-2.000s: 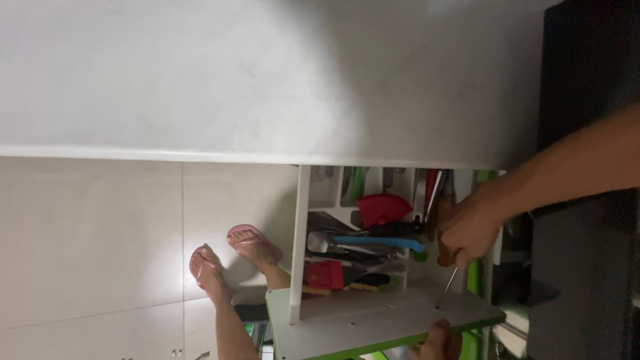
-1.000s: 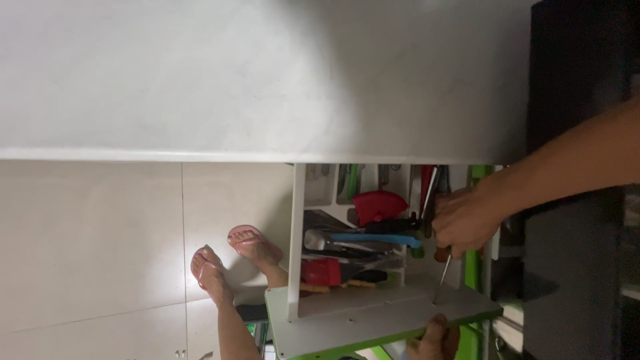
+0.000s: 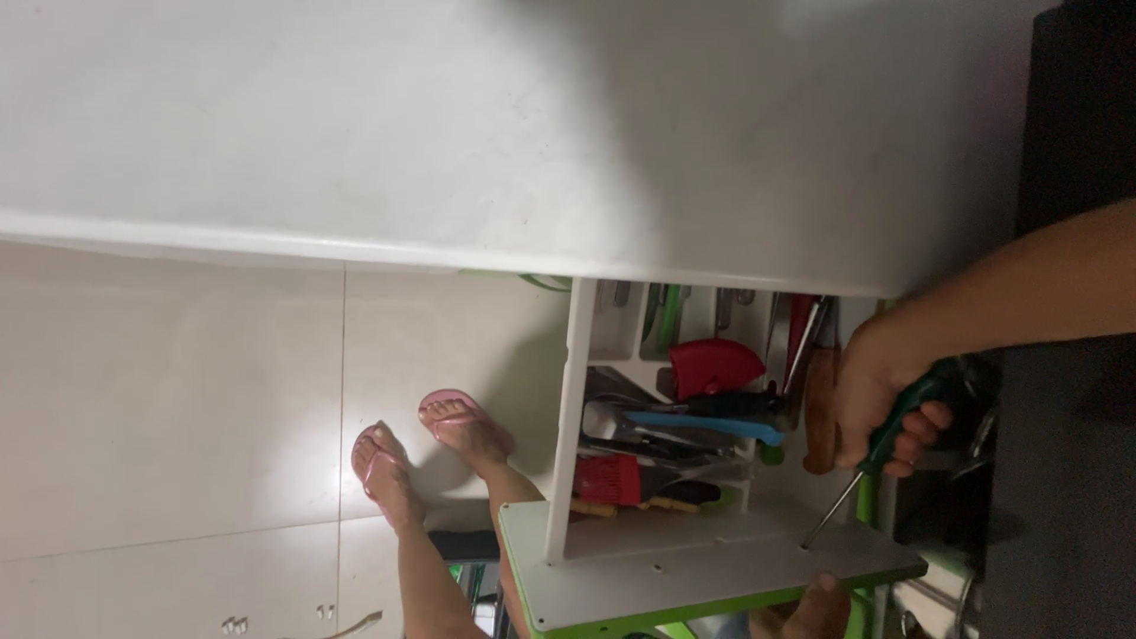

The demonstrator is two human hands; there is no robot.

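Observation:
My right hand (image 3: 887,404) reaches in from the right edge, closed around the dark green handle (image 3: 914,408) of a screwdriver. The metal shaft (image 3: 832,510) slants down to a hole or screw in the inner face of a drawer's front panel (image 3: 710,568), white with a green edge. At the bottom, my left hand (image 3: 812,612) has its thumb at that panel's edge; its other fingers are largely hidden. The open drawer holds a red utensil (image 3: 714,368), a blue-handled utensil (image 3: 710,424), a red brush-like utensil (image 3: 608,479) and a wooden handle (image 3: 821,408).
A pale countertop (image 3: 399,133) spans the top, overhanging the drawer. The drawer's white side wall (image 3: 568,426) stands left of the utensils. Bare feet in pink flip-flops (image 3: 382,461) rest on the tiled floor (image 3: 177,382). A dark surface (image 3: 1065,461) lies at the right.
My right hand has turned on the screwdriver, and its green handle now shows between thumb and fingers. The shaft still meets the front panel. My left hand stays at the panel's edge.

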